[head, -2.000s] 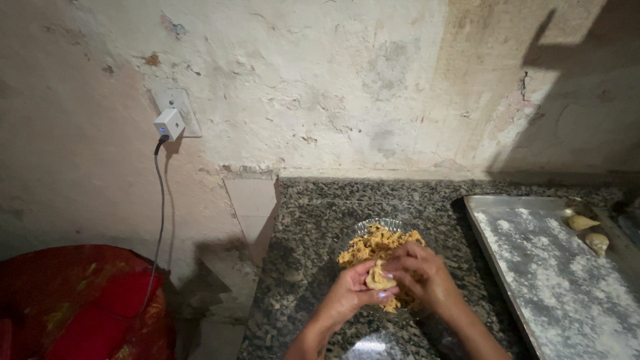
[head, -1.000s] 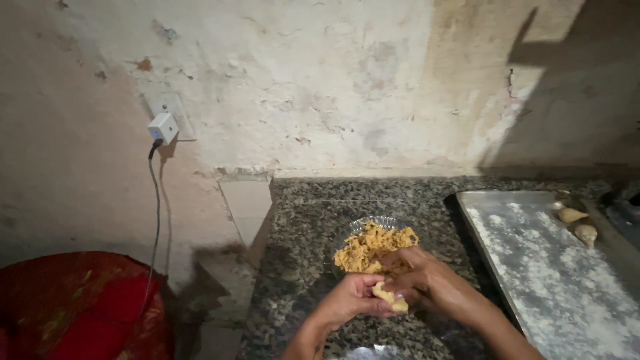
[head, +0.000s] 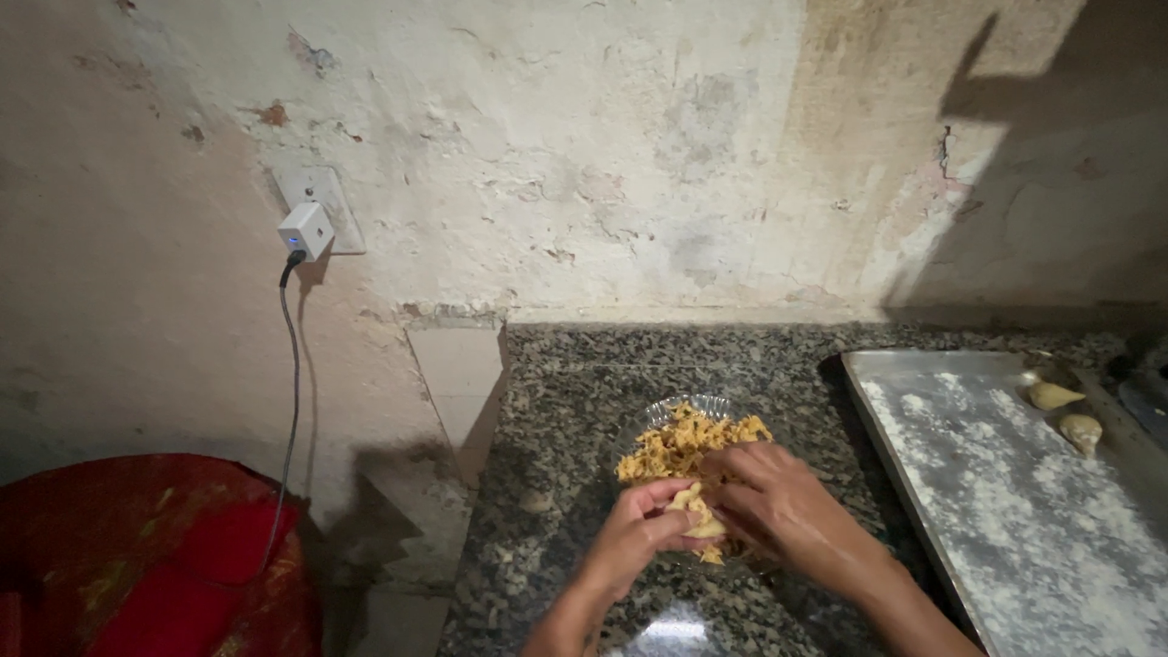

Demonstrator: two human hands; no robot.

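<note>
My left hand (head: 643, 529) holds a piece of pale dough (head: 695, 511), pinched between thumb and fingers, with some orange shredded filling showing on it. My right hand (head: 766, 497) is against the dough's right side, over the edge of a clear glass bowl (head: 703, 402); its fingertips are partly hidden, so whether they grip anything is unclear. Orange shredded filling (head: 680, 443) is heaped in the bowl. To the right, a metal baking tray (head: 958, 502) dusted with flour carries two shaped dough pieces, one teardrop-shaped (head: 1054, 395) and one beside it (head: 1081, 432).
The dark granite countertop (head: 566, 411) meets a worn plaster wall (head: 593, 182). A white charger (head: 307, 228) is plugged into a wall outlet, its cable (head: 294, 365) hanging down toward a red cloth-covered surface (head: 182, 547) at the left.
The dough in my left hand now shows filling on it, not plain a second ago. My right hand has stayed close to the dough and bowl.
</note>
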